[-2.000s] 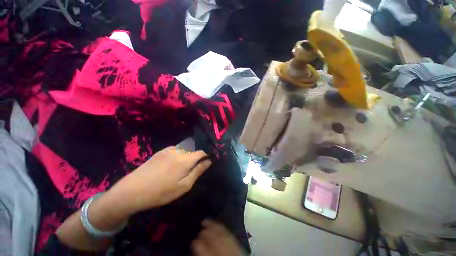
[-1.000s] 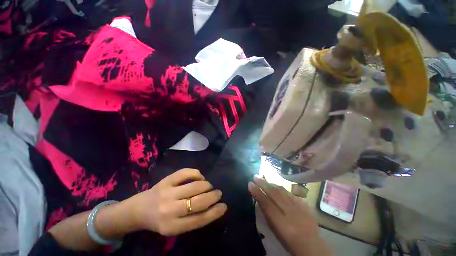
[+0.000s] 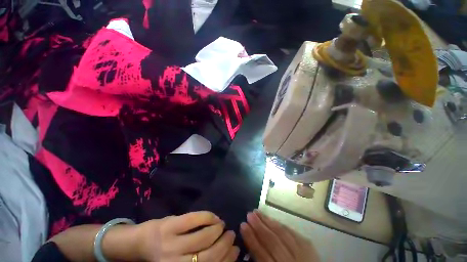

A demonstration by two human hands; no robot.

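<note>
The garment (image 3: 97, 138), black cloth with hot-pink splatter print, lies spread left of the sewing machine head (image 3: 327, 117). Its plain black edge (image 3: 225, 179) runs beside the lamp-lit needle area, where the needle itself is hidden. My left hand (image 3: 187, 238), with bracelet and ring, has curled fingers gripping the black cloth low in the view. My right hand (image 3: 276, 240) lies close beside it, fingertips on the cloth edge; the bottom rim cuts off both hands. A white panel (image 3: 223, 64) and a small white flap (image 3: 193, 145) lie on the garment.
A smartphone (image 3: 348, 199) with a lit screen lies right of the needle area. Black scissors (image 3: 399, 238) lie beside it. A yellow flap (image 3: 404, 51) stands above the machine head. Grey cloth (image 3: 23, 189) is heaped at the left, with more dark cloth at the back.
Both hands have moved down toward the bottom rim and closer together. My right hand has left the lit needle area. The small white flap, first mostly covered by my left hand, is uncovered.
</note>
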